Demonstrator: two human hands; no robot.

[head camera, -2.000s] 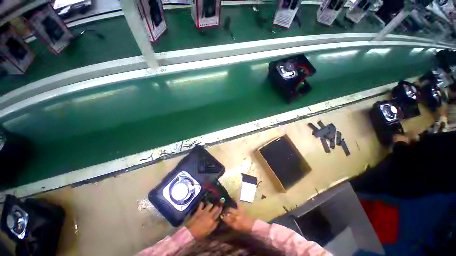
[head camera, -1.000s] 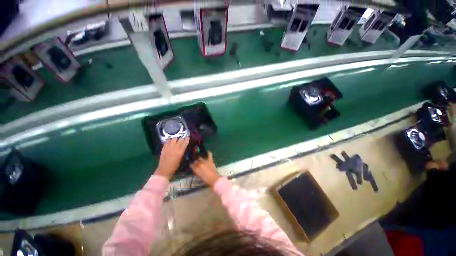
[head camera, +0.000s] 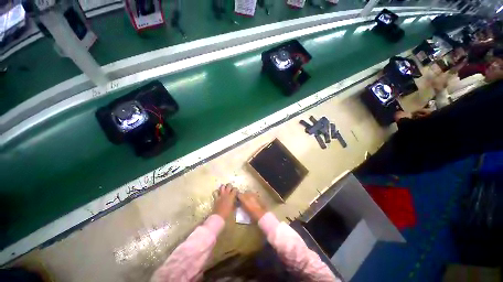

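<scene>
My left hand (head camera: 225, 200) and my right hand (head camera: 251, 205) are close together over the bench, left of the tan-edged tray. A small white sheet (head camera: 242, 216) lies on the bench between and just below the hands. A small dark piece shows at the fingertips between the hands; the fingers partly hide it, and which hand grips it is unclear. An opened speaker (head camera: 130, 117), with silver ring and thin red wires, sits on the green conveyor (head camera: 215, 102) ahead and to the left, apart from my hands.
The tray (head camera: 280, 169) with dark contents is right of my hands. Loose black strips (head camera: 324, 132) lie beyond it. An open grey-white carton (head camera: 353, 228) stands at the bench edge, a red bin (head camera: 390, 205) past it. More speakers are on the belt. Other workers sit along the right.
My hands have left the speaker on the conveyor and moved back to the white sheet on the bench. The view has shifted, and the speaker now appears further left.
</scene>
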